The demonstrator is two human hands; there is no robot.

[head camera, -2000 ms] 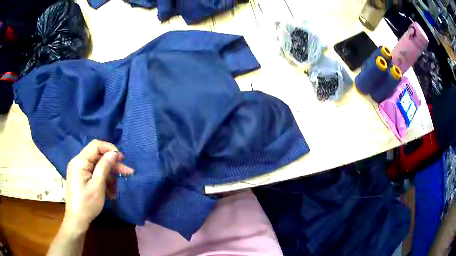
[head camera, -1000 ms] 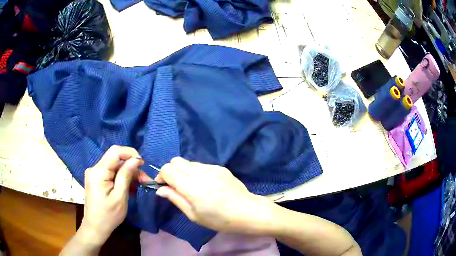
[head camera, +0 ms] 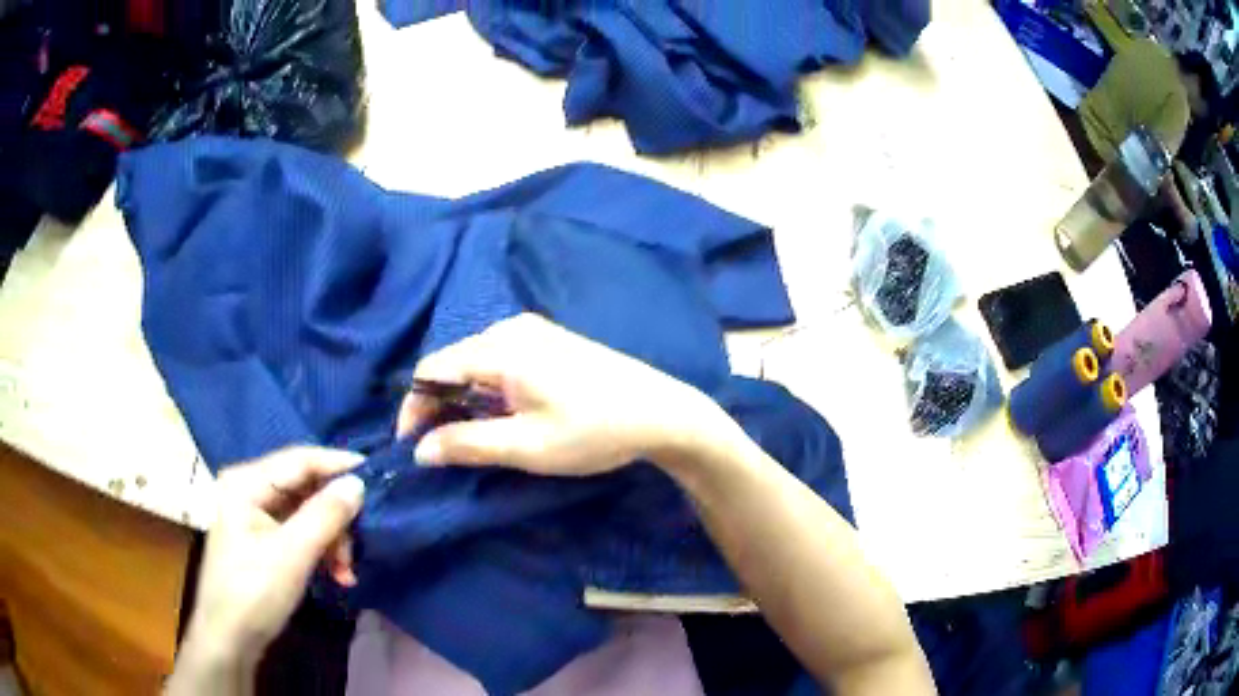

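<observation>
A navy garment (head camera: 367, 272) with fine ribbed texture and a smoother lining lies over the near table edge and the wearer's lap. My left hand (head camera: 279, 544) pinches a fold of it at the lower left. My right hand (head camera: 544, 401) lies over the garment just right of the left hand, thumb and fingers at the same fold. A small dark narrow tool (head camera: 459, 396) sits in the right hand, under its fingers. A tiny pale glint shows on the fold between the hands; I cannot tell whether it is a needle or a fastener.
Two bags of tiny black pieces (head camera: 902, 279) lie right of the garment, beside a smartphone (head camera: 1030, 320), thread cones (head camera: 1067, 394), a pink packet (head camera: 1107, 476) and a bottle (head camera: 1114, 204). More navy garments (head camera: 679, 61) are heaped at the far side. A black plastic bag (head camera: 272, 82) is at left.
The right hand came in from out of view and moved from the left fingertips onto the garment. The left hand lowered to the fold and now grips it. The camera view shifted.
</observation>
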